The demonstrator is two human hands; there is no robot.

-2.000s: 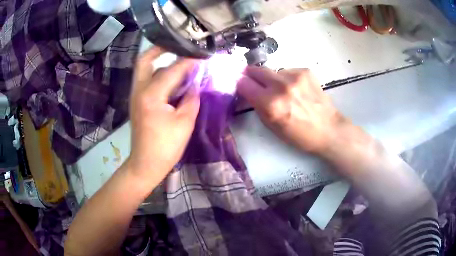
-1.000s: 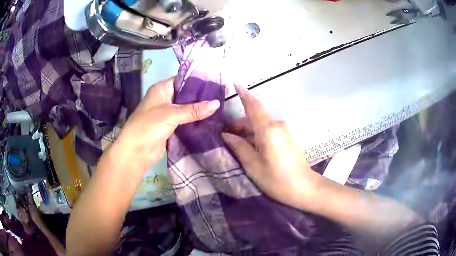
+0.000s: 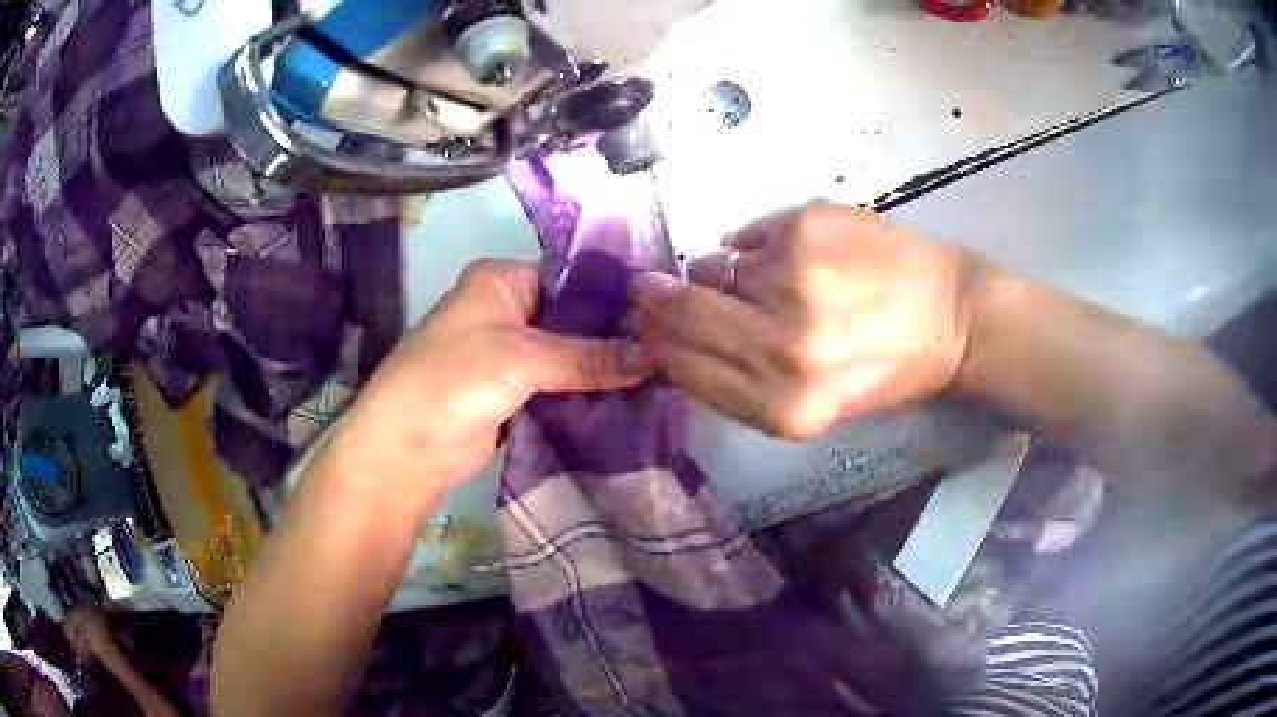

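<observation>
A plaid shirt piece (image 3: 581,518) in purple, white and dark checks runs from the needle area down over the bed's front edge. Its upper end lies under the glare beside the sewing machine head (image 3: 378,98), where the presser foot cannot be made out. My left hand (image 3: 483,364) grips the piece's left side, thumb across the top. My right hand (image 3: 812,315) pinches its right edge with thumb and fingers, close to the left thumb. A tiny shiny thing shows at the right fingers; I cannot tell what it is.
More plaid fabric (image 3: 280,294) is heaped at the left. A pale strip (image 3: 964,518) lies at the bed's front edge. Small nippers (image 3: 1155,59) lie at the far right, and red and orange handles show at the top. A grey box (image 3: 70,455) and a person's arm (image 3: 119,665) are at lower left.
My right hand was open with its index finger extended a second ago; now it is closed on the fabric's right edge. Two seconds ago both hands were up at the needle area.
</observation>
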